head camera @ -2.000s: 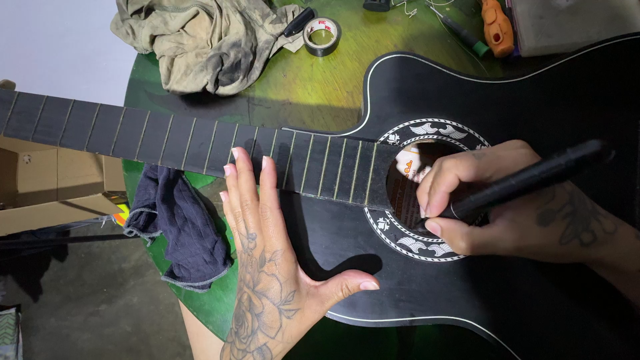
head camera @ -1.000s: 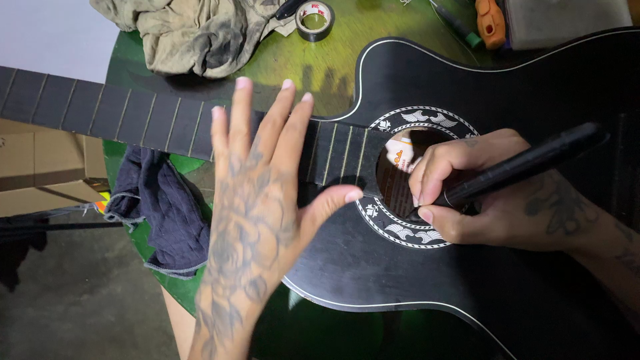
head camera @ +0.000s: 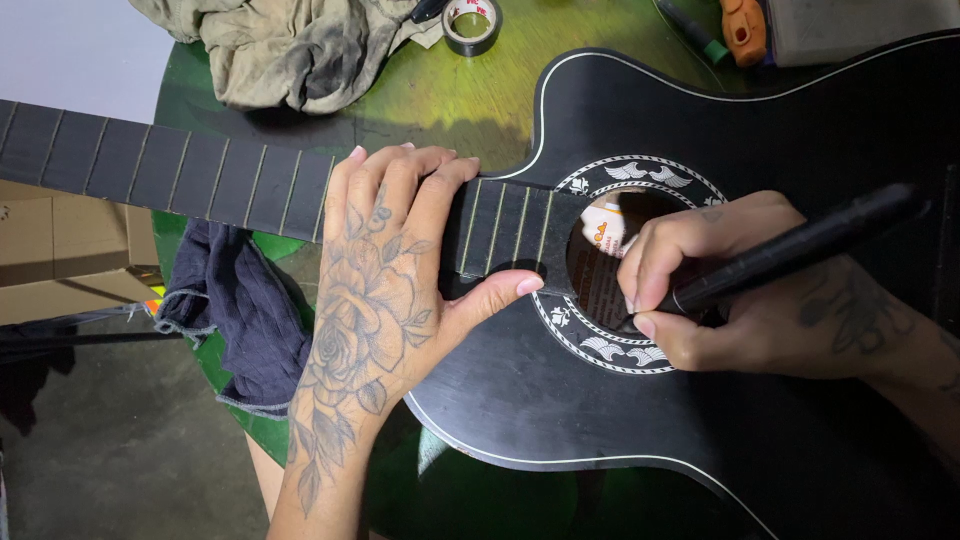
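Note:
A black acoustic guitar without strings lies face up, its fretboard reaching to the left. My left hand rests across the fretboard near the body, fingers bent over the far edge and thumb by the fretboard's end. My right hand grips a thick black marker pen; its tip end points at the near left rim of the soundhole, where the fingers partly hide it. A patterned rosette rings the hole, and a label bearing writing shows inside.
The guitar lies on a round green table. Beyond the neck are a stained beige cloth, a roll of black tape, an orange tool handle and a green-ended tool. A dark cloth hangs at the left edge, near a cardboard box.
My left hand, earlier spread with straight fingers, has its fingers bent over the fretboard's far edge. My right hand still holds the pen at the soundhole.

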